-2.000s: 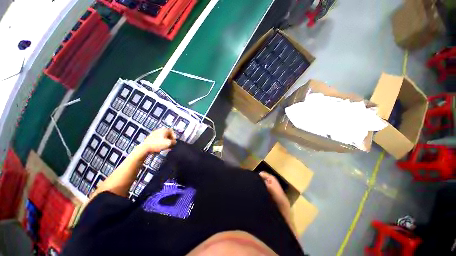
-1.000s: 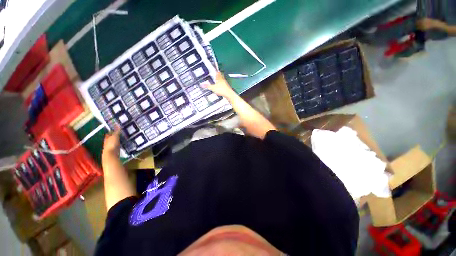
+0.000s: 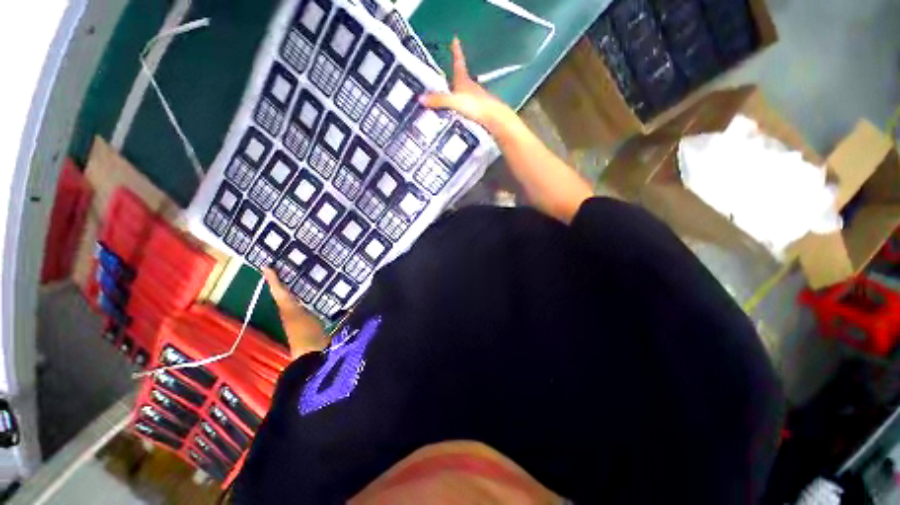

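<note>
A filled tray (image 3: 326,178), whitish with dark keypad devices in rows, lies tilted in view over the green surface. Each device shows a pale square window above small keys. My left hand (image 3: 294,314) grips the tray's lower edge, its other fingers hidden beneath. My right hand (image 3: 474,104) grips the opposite edge, thumb on top and one finger pointing away. Layered edges show under the tray at its top right. Whether it is clear of what lies below cannot be told. Loose white straps (image 3: 237,337) hang beside it.
Red racks (image 3: 212,380) with dark parts stand at lower left. The green belt (image 3: 163,108) runs behind. At right are a carton of black trays (image 3: 681,49), a carton with white sheets (image 3: 760,182), an open carton (image 3: 857,232) and a red stool (image 3: 857,314).
Two seconds ago my left hand was over the tray and my right hand by an open carton. Now both hold the tray's edges. Since one second ago the tray appears larger and turned.
</note>
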